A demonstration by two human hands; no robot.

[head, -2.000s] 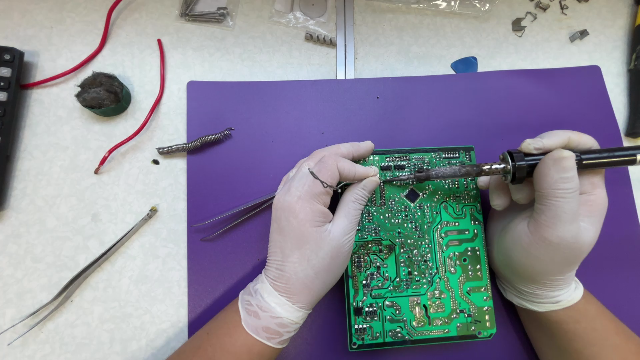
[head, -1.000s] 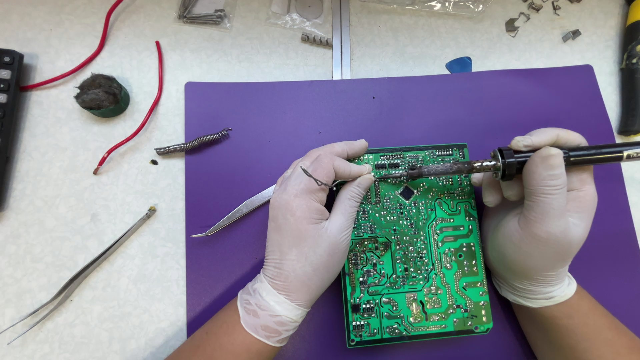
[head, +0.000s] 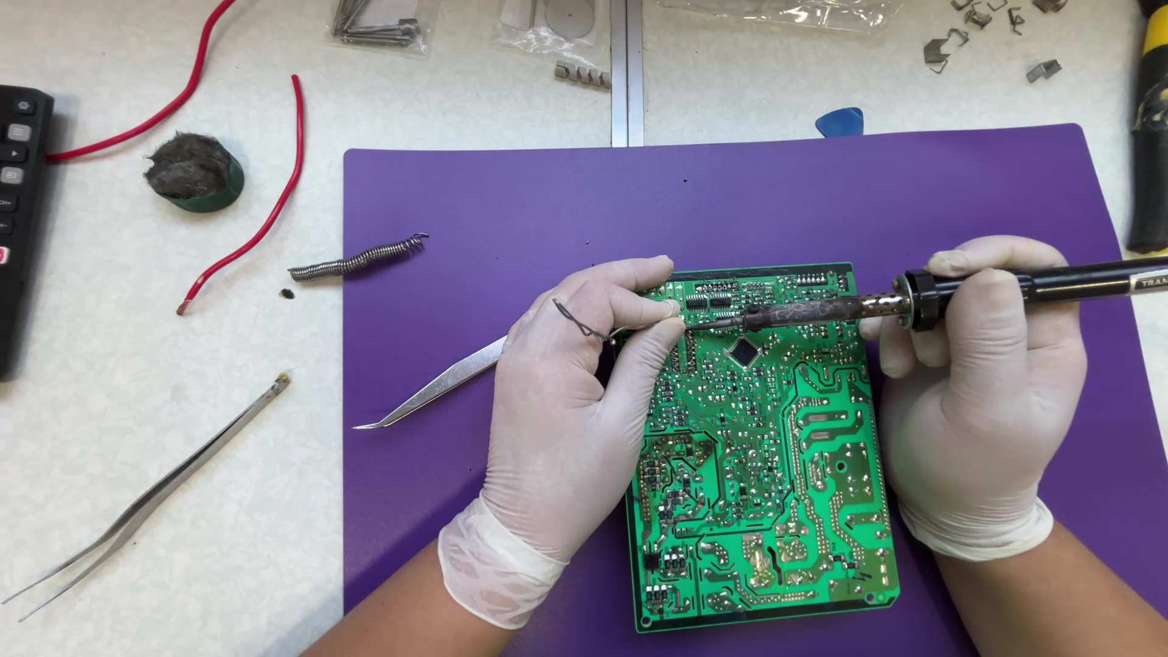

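Observation:
A green circuit board lies on a purple mat. My gloved right hand grips a soldering iron by its black handle, and the iron's tip reaches the board's upper left part. Near that tip, my gloved left hand pinches a thin twisted wire between thumb and index finger; the wire's loose end loops back over the hand. Bent-tip tweezers stick out to the left from behind my left hand; whether the hand holds them I cannot tell. Coiled solder wire lies over the mat's left edge.
Left of the mat are straight tweezers, red wires, a green tin of metal wool and a black keypad device. Beyond the mat lie a blue pick, small metal pieces, plastic bags and a yellow-black tool.
The tweezers behind my left hand showed two spread arms two seconds ago; now they look closed together. Both hands stay at the board's upper part with the iron and wire.

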